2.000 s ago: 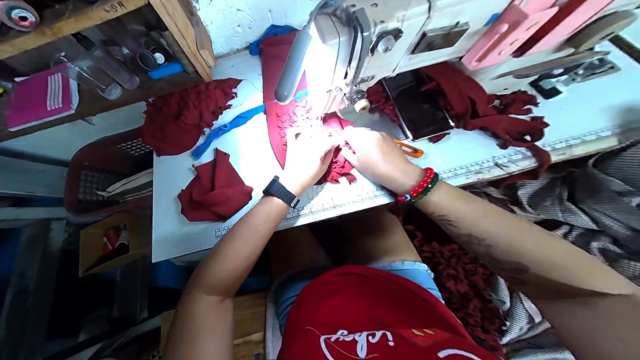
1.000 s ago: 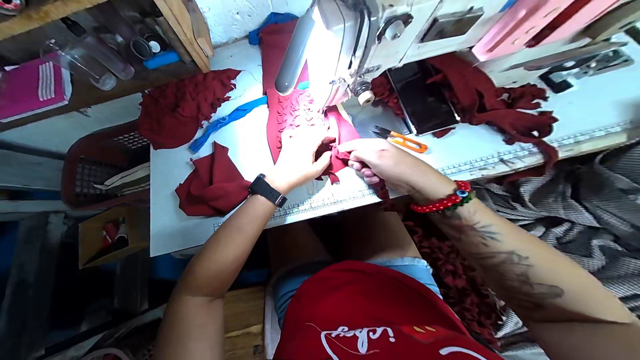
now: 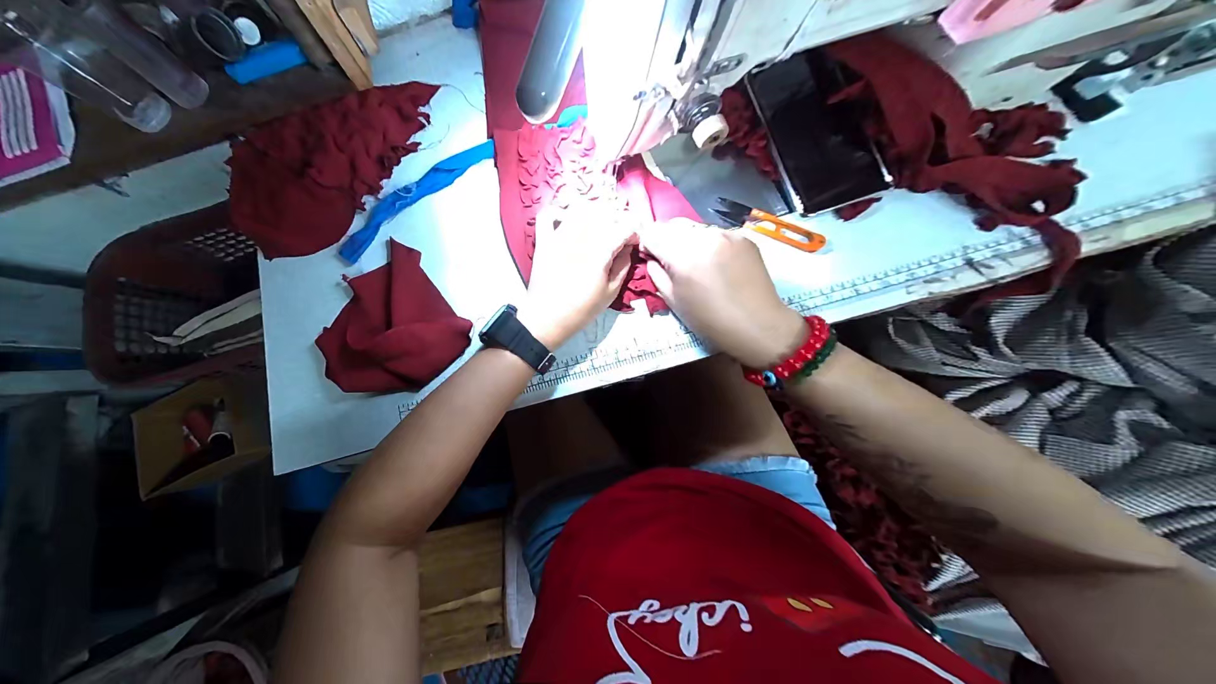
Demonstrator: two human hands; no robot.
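Note:
Under the bright lamp of a sewing machine (image 3: 665,104), red fabric with ruffled rows (image 3: 546,176) lies on the white table. My left hand (image 3: 584,261), below a black watch, rests on the fabric with its fingertips at a gathered red piece. My right hand (image 3: 712,275), above red and green bead bracelets, pinches the edge of that red fabric close to the left fingertips. Glare partly hides the needle area and the left fingers. Orange-handled thread snips (image 3: 784,230) lie just right of my right hand. A dark flat rectangular object (image 3: 817,128) lies beyond them.
A ruffled red piece (image 3: 318,166), a blue strip (image 3: 413,199) and a folded red cloth (image 3: 389,328) lie on the left. Red fabric strips (image 3: 950,142) lie at right. A measuring tape (image 3: 912,266) runs along the front edge. A basket (image 3: 161,294) stands left of the table.
The snips, largely covered by my right hand two seconds ago, now show fully on the table. Both hands stay at the fabric near the machine, with small shifts of the fingers.

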